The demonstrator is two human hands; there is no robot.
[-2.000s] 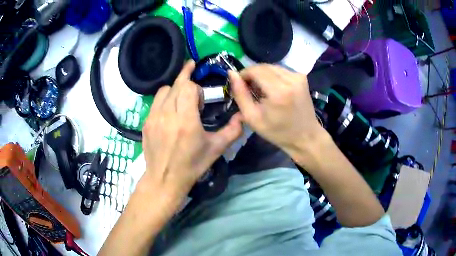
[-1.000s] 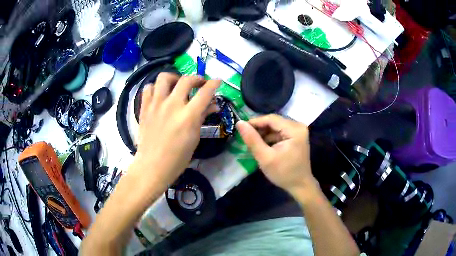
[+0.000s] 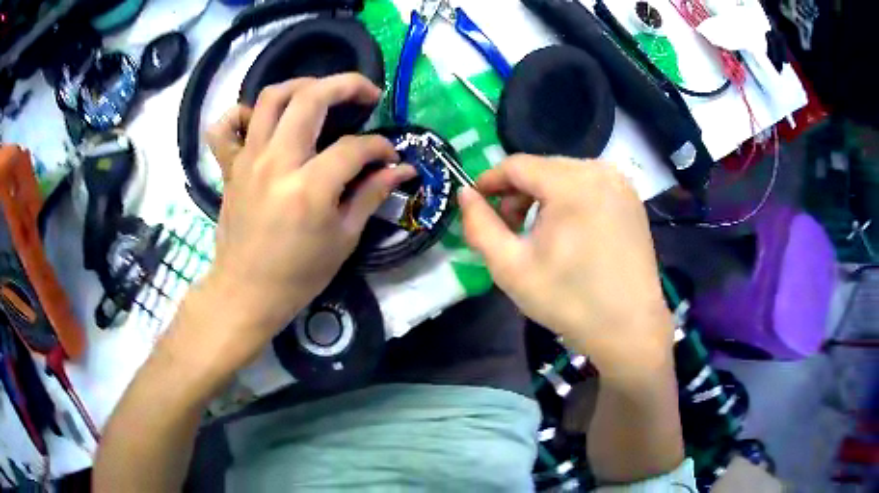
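The open ear cup (image 3: 424, 252) lies on the green and white sheet in front of me, with a blue curved circuit board (image 3: 431, 183) and a small silver battery (image 3: 392, 207) inside. My right hand (image 3: 564, 226) holds thin silver tweezers (image 3: 455, 170) between thumb and forefinger, with the points at the board's upper edge. My left hand (image 3: 294, 183) reaches over the cup's left side, thumb and forefinger close together at the board; whether they pinch anything is unclear. The speaker driver on its black plate (image 3: 359, 349) lies just below the cup, silver ring up.
A padded ear cup (image 3: 306, 60) and headband (image 3: 190, 120) lie behind my left hand. Blue-handled side cutters (image 3: 410, 72) and a loose ear pad (image 3: 556, 101) lie at the back. A thick dark-handled tool (image 3: 644, 91) is back right, an orange multimeter (image 3: 39, 255) left, a purple stool (image 3: 785, 279) right.
The camera view has shifted. My left fingers have come down from above the cup to the board. The tweezers now show clearly in my right hand, over the board's upper edge.
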